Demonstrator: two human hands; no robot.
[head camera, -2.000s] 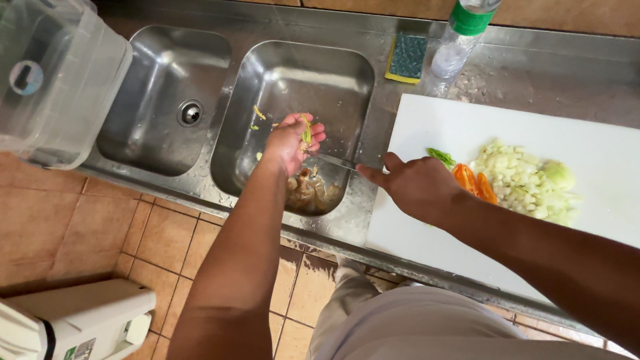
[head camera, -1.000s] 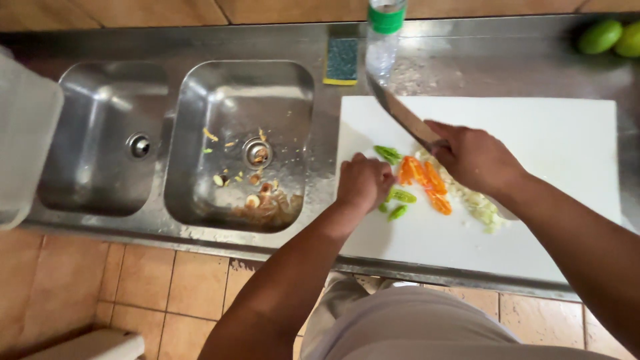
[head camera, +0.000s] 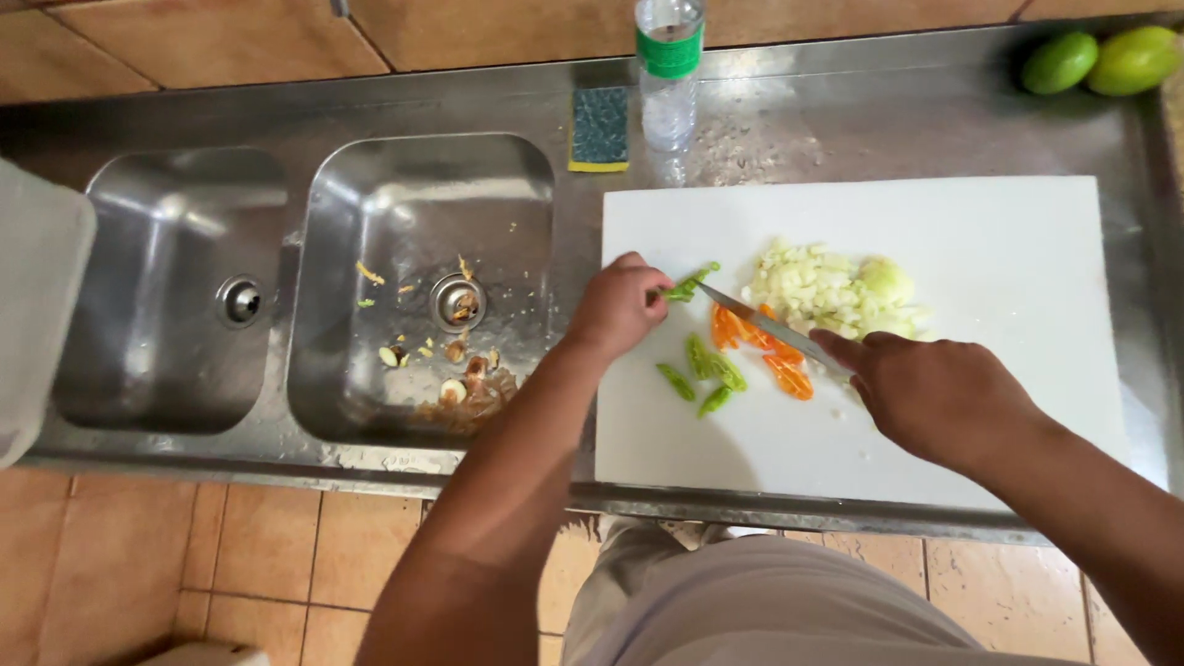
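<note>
On the left part of a white cutting board (head camera: 999, 388), my left hand (head camera: 622, 307) pinches a piece of green pepper (head camera: 689, 282). My right hand (head camera: 934, 398) grips a kitchen knife (head camera: 772, 326), its tip touching that green piece. Orange pepper pieces (head camera: 786, 370) lie under and beside the blade. Several more green pepper pieces (head camera: 712, 363) rest nearer the board's front. Behind the knife sits a heap of chopped onion (head camera: 814, 287), with a larger onion piece (head camera: 883, 282) at its right side.
Left of the board are two steel sink basins, the nearer one (head camera: 435, 203) holding food scraps around its drain. A sponge (head camera: 599, 128) and a plastic bottle (head camera: 670, 92) stand behind the board. Two green fruits (head camera: 1060, 63) lie at the back right. A translucent container (head camera: 37, 296) is at far left.
My left hand was over the sink two seconds ago and is now at the board, holding a green piece. The knife has come down from its raised position onto that piece. The view has shifted right.
</note>
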